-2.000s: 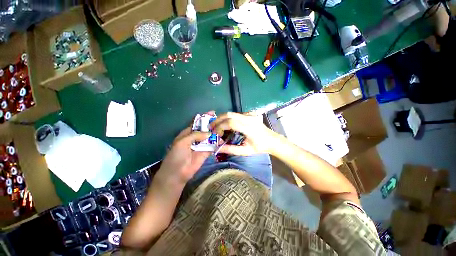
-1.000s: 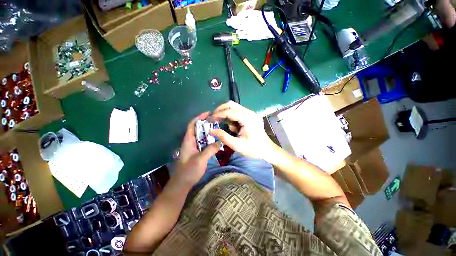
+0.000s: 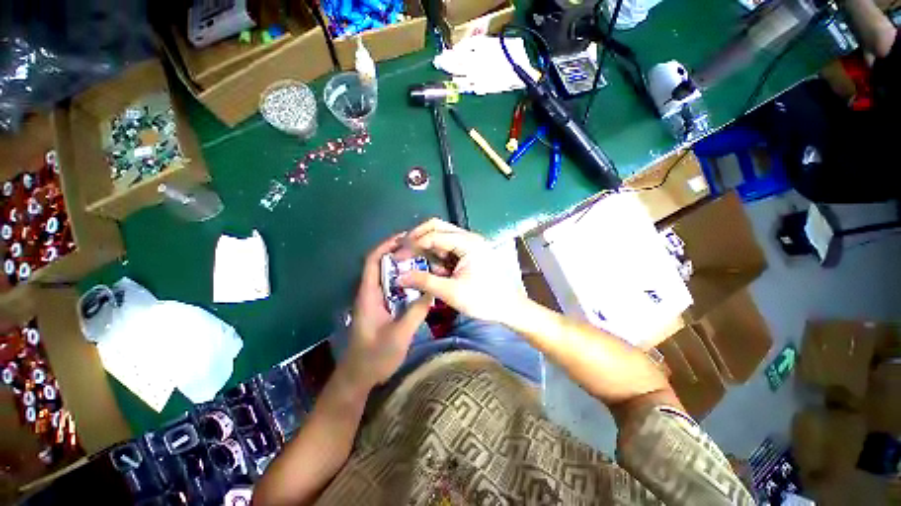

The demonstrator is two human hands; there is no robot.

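Observation:
The open white device housing (image 3: pixel 391 281) is held above the bench edge near my lap. A bit of blue shows inside it; the other inner parts are too small to tell. My left hand (image 3: pixel 371 321) is wrapped around the housing's left side and underside. My right hand (image 3: pixel 462 275) bears on the housing from the right, with its thumb over the open side and its fingers curled at the top. The fingers hide much of the device. Whether my right hand holds a small part cannot be told.
Ahead lie a mallet (image 3: pixel 447 158), a red-and-white part (image 3: pixel 417 178), blue-handled pliers (image 3: pixel 554 164), an electric screwdriver (image 3: pixel 583 144) and a screw tub (image 3: pixel 288 109). A black tray (image 3: pixel 198 445) is lower left. White foam (image 3: pixel 168 346) and cartons flank the bench. A person is at upper right.
The housing was tilted more open two seconds ago, with more blue showing. Both hands have since closed around it, and my right thumb has moved over its inside. The view has shifted slightly.

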